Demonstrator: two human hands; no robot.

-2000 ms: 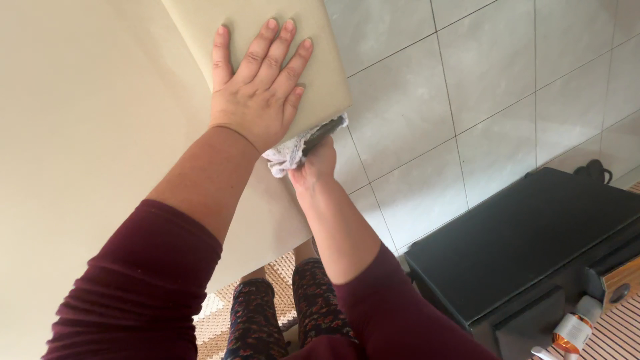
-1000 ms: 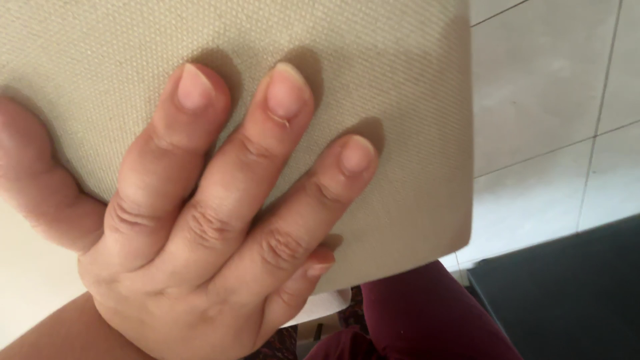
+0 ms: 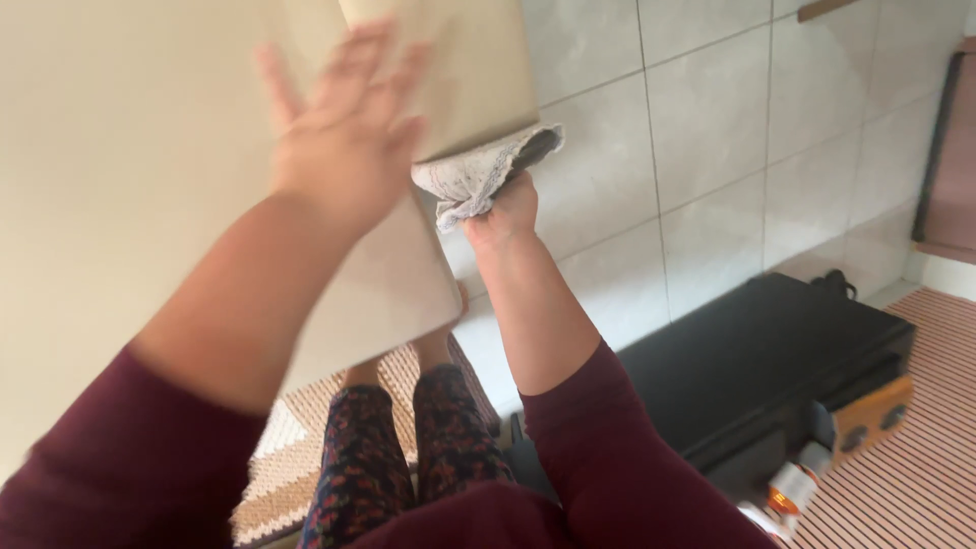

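Note:
A beige upholstered cushion or panel point(image 3: 480, 69) projects from a larger beige surface point(image 3: 130, 152) along the left. Over it is my left hand point(image 3: 343, 130), blurred, its fingers spread and holding nothing; whether it touches the fabric is unclear. At the cushion's lower edge my right hand point(image 3: 507, 210) grips a whitish patterned cloth point(image 3: 465, 179), wrapped about something dark and flat. The cloth lies against that edge, and my right fingers are mostly hidden behind it.
Light grey tiles point(image 3: 709, 114) cover the surface at the right. A black cabinet point(image 3: 762, 343) stands at lower right, near a bottle with an orange and white label point(image 3: 793, 484) and a striped mat point(image 3: 900, 473). A woven rug point(image 3: 290, 473) lies by my legs.
One second ago my left hand lay spread on the beige fabric, seen very close; the view has since pulled back widely. My right hand held the cloth two seconds ago too.

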